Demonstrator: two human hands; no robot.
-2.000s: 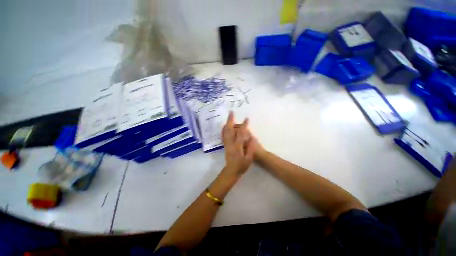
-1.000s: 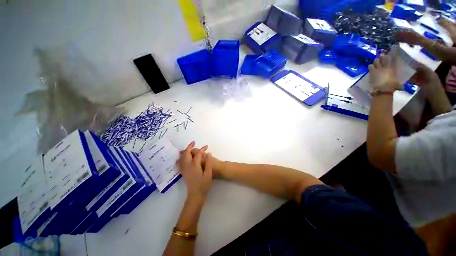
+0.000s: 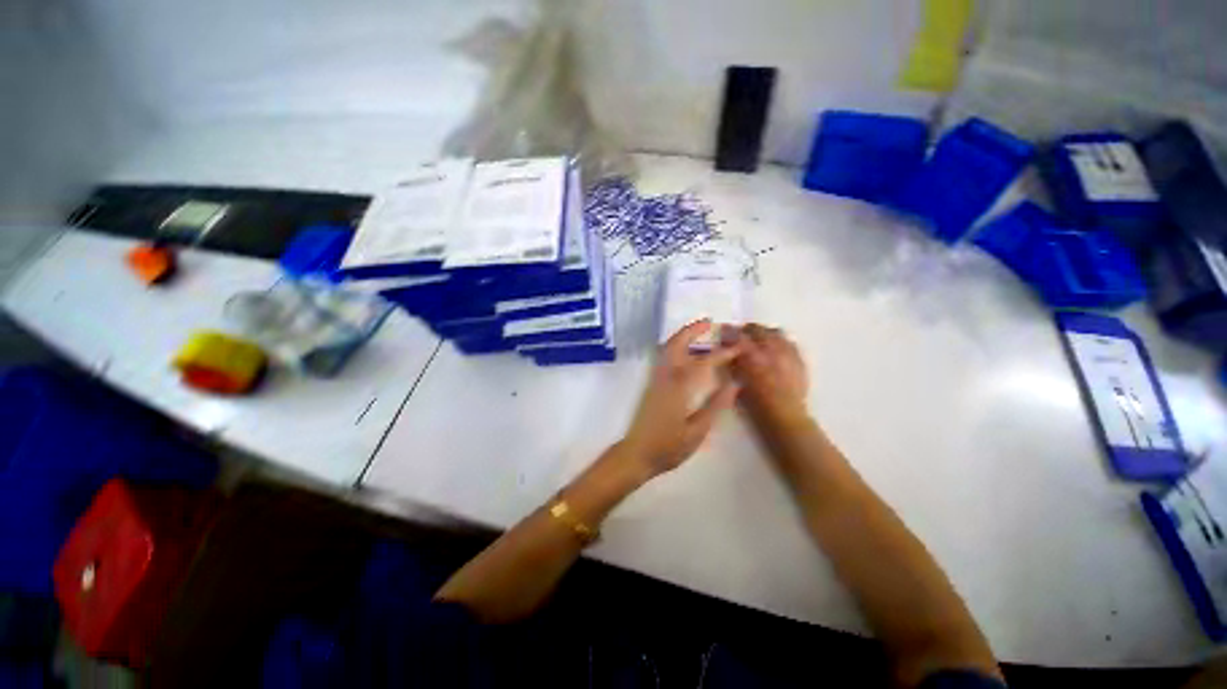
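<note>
A retail box (image 3: pixel 702 285) with a white printed face lies on the white table, just beyond my hands. My left hand (image 3: pixel 684 401) and my right hand (image 3: pixel 770 369) are close together at the box's near end, their fingertips meeting there. The fingers cover that end, so I cannot tell whether either hand grips it. A stack of finished boxes (image 3: pixel 506 213), white faces up with blue sides, stands to the left of my hands.
Thin strips (image 3: pixel 651 220) lie behind the box. A clear bag (image 3: pixel 528 92) and a black rectangle (image 3: pixel 744 119) are by the wall. Blue trays (image 3: pixel 865 154) and a flat box (image 3: pixel 1121 393) are right. A yellow roll (image 3: pixel 221 362) is left, a red container (image 3: pixel 105 571) below.
The view has swung left and the other person is out of sight. The stack and box now appear farther apart. My hands, earlier clasped beside the box, are now at its near end.
</note>
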